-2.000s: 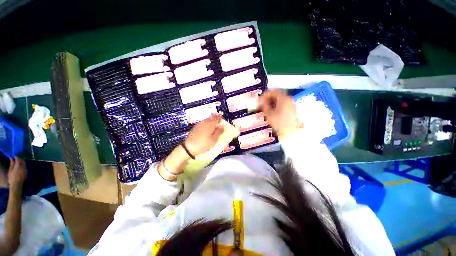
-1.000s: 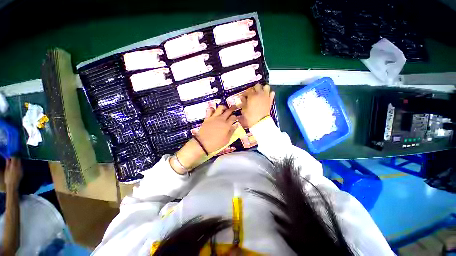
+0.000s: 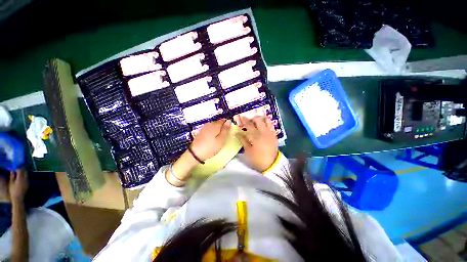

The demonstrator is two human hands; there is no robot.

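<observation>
A black blister tray point(image 3: 110, 110) lies tilted on the bench, with rows of pink-white flat pieces point(image 3: 235, 51) on its middle and right. Several pockets at its left are empty. My left hand point(image 3: 211, 140) holds a yellow-green strip point(image 3: 223, 156) over the tray's lower part. My right hand point(image 3: 260, 142) is beside it, fingers bent at the strip's upper end and over the lower right pieces. Whether the right fingers hold anything is hidden.
A blue basket point(image 3: 323, 110) with small white parts is right of the tray. A black machine point(image 3: 422, 115) stands further right. A crumpled clear bag point(image 3: 390, 48) lies behind. Cardboard point(image 3: 77, 133) stands left. Another person's arm point(image 3: 19, 215) is at the far left.
My right hand has moved from near the basket onto the tray, then slightly lower beside my left hand. The left hand keeps the strip. The view has shifted slightly.
</observation>
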